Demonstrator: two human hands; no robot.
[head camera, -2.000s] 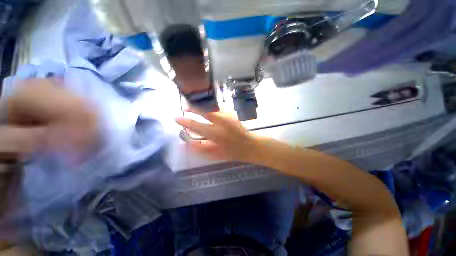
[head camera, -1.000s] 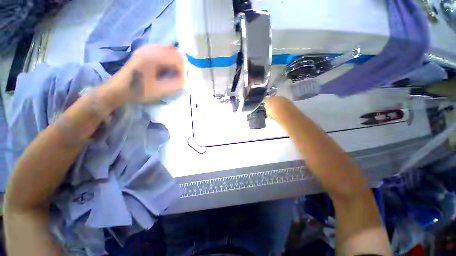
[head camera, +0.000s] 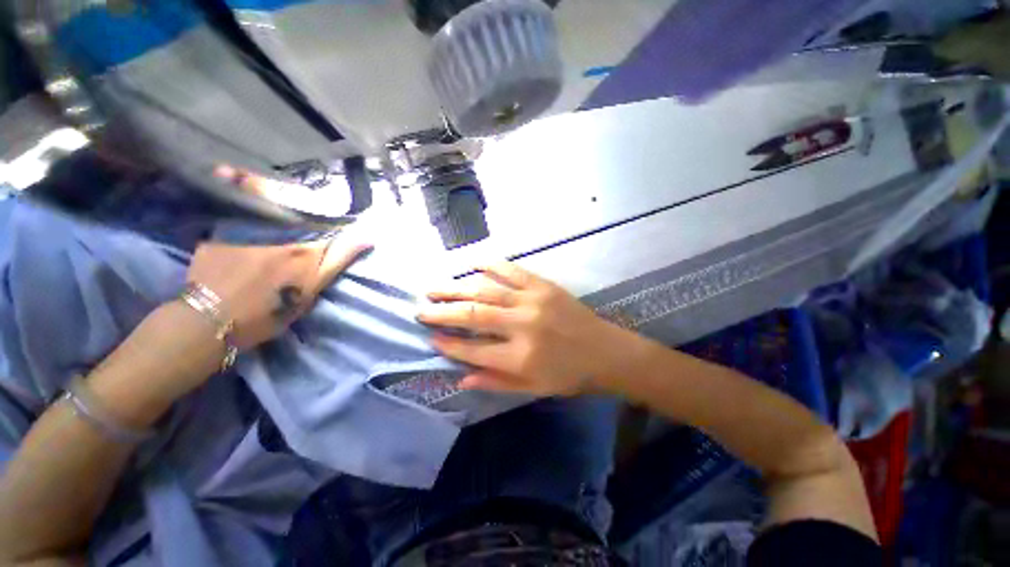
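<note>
A light blue garment piece (head camera: 343, 399) lies bunched at the left, runs up to the needle area and hangs over the table's front edge. My left hand (head camera: 260, 282) lies on the cloth, left of and below the presser foot, with fingers pointing to the needle area. My right hand (head camera: 521, 332) has its fingertips on the cloth's right edge, in front of the dark ribbed attachment (head camera: 456, 210). The presser foot and needle are bright and partly hidden. Whether either hand pinches the cloth cannot be told.
The white machine head (head camera: 354, 55) and ribbed knob (head camera: 496, 61) fill the top. A curved bar crosses the upper left. Red snips (head camera: 814, 144) lie on the bed at the right. Purple cloth (head camera: 720, 44) drapes the arm. A red basket (head camera: 883, 471) stands below right.
The view has moved closer and tilted. My left hand has come down onto the cloth, and my right hand has drawn back from behind the attachment to the cloth. The cloth now reaches the needle area.
</note>
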